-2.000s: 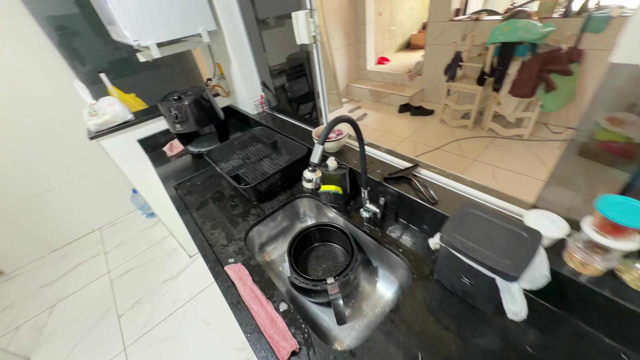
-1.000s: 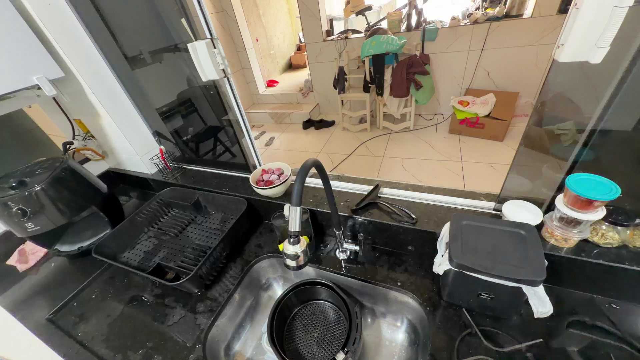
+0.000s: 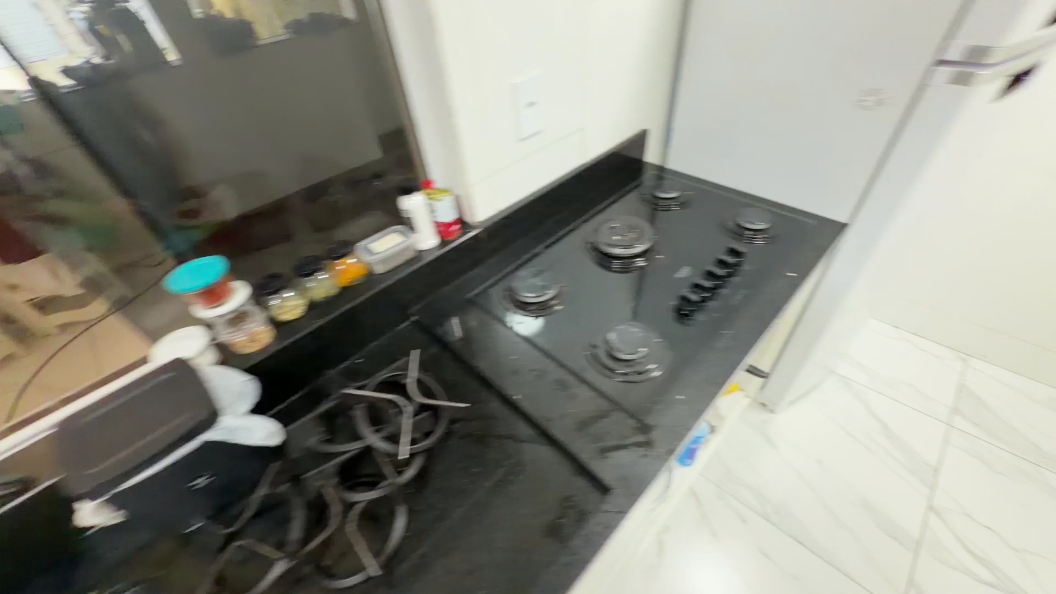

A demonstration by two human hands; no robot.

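Neither my left hand nor my right hand is in the picture. A black gas cooktop (image 3: 577, 305) is set in the dark stone counter, its burners bare of grates and its knobs in a row near the front edge. Several metal pan supports (image 3: 363, 470) lie loosely together on the counter to its left. Beside them, at the lower left, is a black lidded bin (image 3: 140, 429) with a white bag showing under its lid. The view is blurred.
Spice jars (image 3: 313, 276), a tub with a turquoise lid (image 3: 198, 276), a clear plastic box (image 3: 388, 247) and a red can (image 3: 444, 213) line the window ledge. A tall white refrigerator (image 3: 874, 198) borders the cooktop's right end. Marble-look tiles (image 3: 825, 495) cover the floor.
The view has swung far to the right, from the sink and dish rack to the cooktop. No hand shows in any frame.
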